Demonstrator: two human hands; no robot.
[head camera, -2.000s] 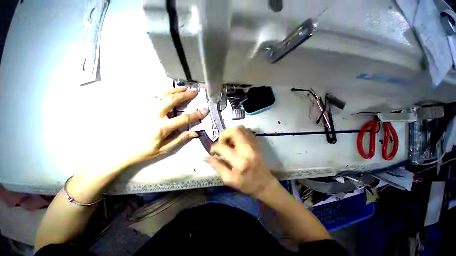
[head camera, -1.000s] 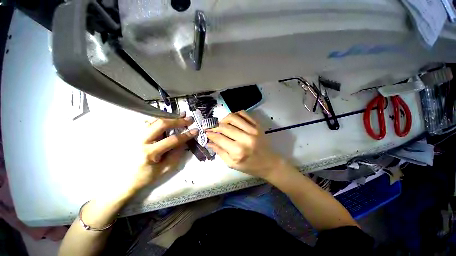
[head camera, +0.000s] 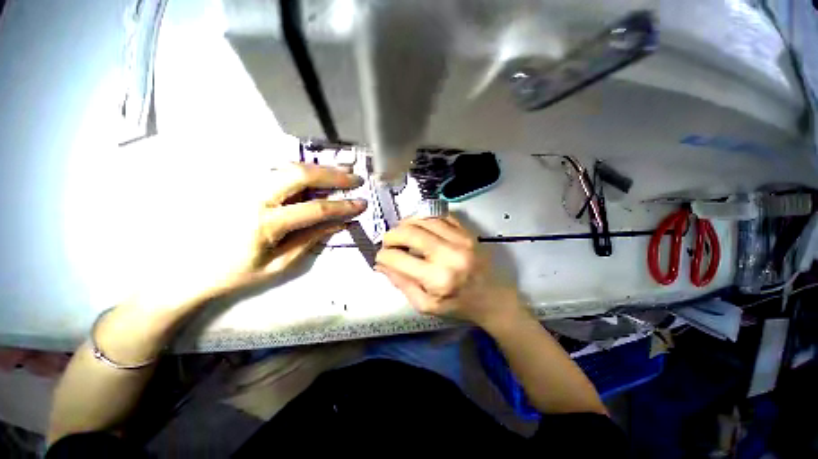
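A narrow grey strip with a pale edge (head camera: 365, 240) lies on the machine table below the foot area. My left hand (head camera: 300, 220) is spread beside it on the left, fingertips near the foot, fingers apart. My right hand (head camera: 432, 267) has thumb and fingers closed on the strip's near end, which they partly hide. The sewing machine head (head camera: 404, 72) covers the needle from view. A ridged metal knob (head camera: 433, 208) is just above my right fingers.
A black pad with teal rim (head camera: 472, 176) is right of the needle area. Further right are a slim metal tool (head camera: 594, 211), a small dark block (head camera: 613, 176) and red-handled scissors (head camera: 666, 249). A blue bin (head camera: 619, 369) sits below the table edge. Pale strips (head camera: 140, 81) lie upper left.
Since one second ago the view has shifted, and the machine head looks turned in the picture. My right hand is now lower along the strip, and my left fingertips are further from it.
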